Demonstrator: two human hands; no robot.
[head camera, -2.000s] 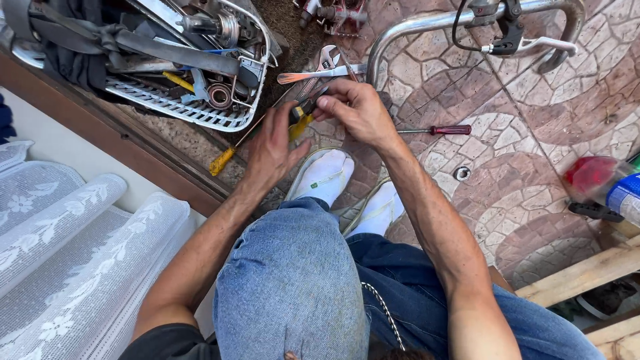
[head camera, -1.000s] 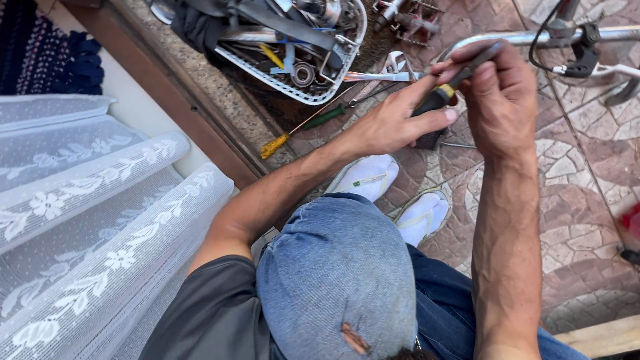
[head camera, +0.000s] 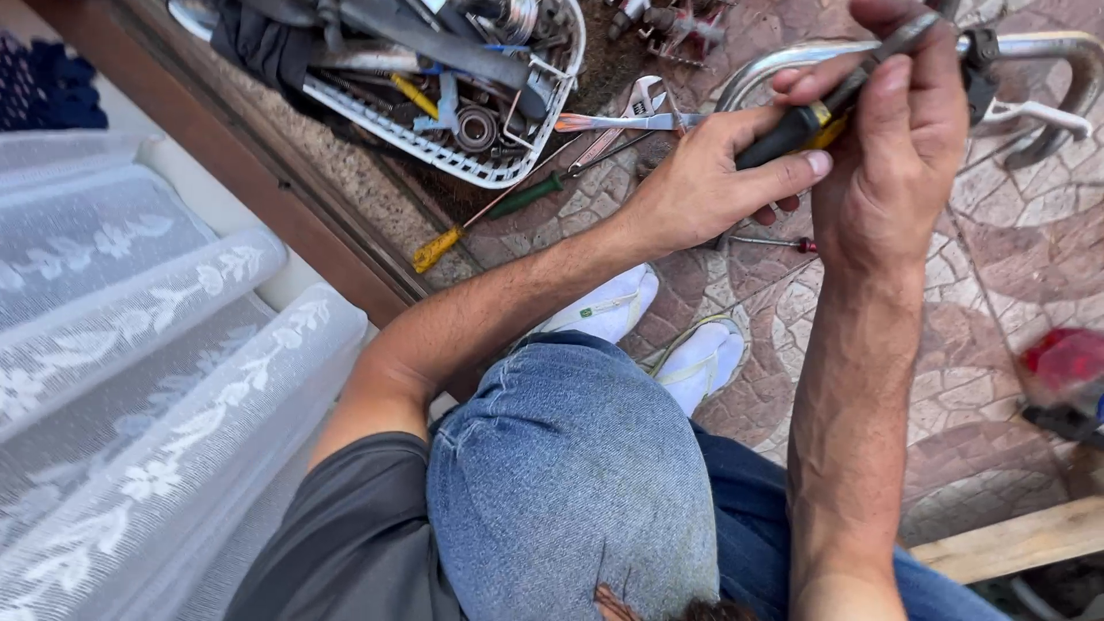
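Observation:
My left hand (head camera: 707, 185) grips the black and yellow handles of a hand tool, probably pliers (head camera: 780, 138). Close against it, my right hand (head camera: 897, 138) has its fingers around the tool's upper part and a dark metal piece (head camera: 901, 39); where one ends and the other begins cannot be told. Behind and beyond the hands lies a chrome bicycle handlebar (head camera: 802, 53) with a brake lever (head camera: 1031, 114). An adjustable wrench (head camera: 642, 99) rests on the paving left of the handlebar, beside an orange-and-blue-handled tool (head camera: 630, 122). Below the hands lies a red-handled screwdriver (head camera: 806, 245).
A white plastic basket (head camera: 492, 179) of metal parts stands at upper left. Screwdrivers with yellow (head camera: 438, 250) and green (head camera: 526, 197) handles lie beside it. Pedals (head camera: 690, 30) lie at the top. A lace curtain (head camera: 172, 388) hangs left; a wooden slat (head camera: 1018, 536) is at lower right.
Both hands have moved away from beside the basket, over toward the handlebar, with the black and yellow tool. The view has shifted left.

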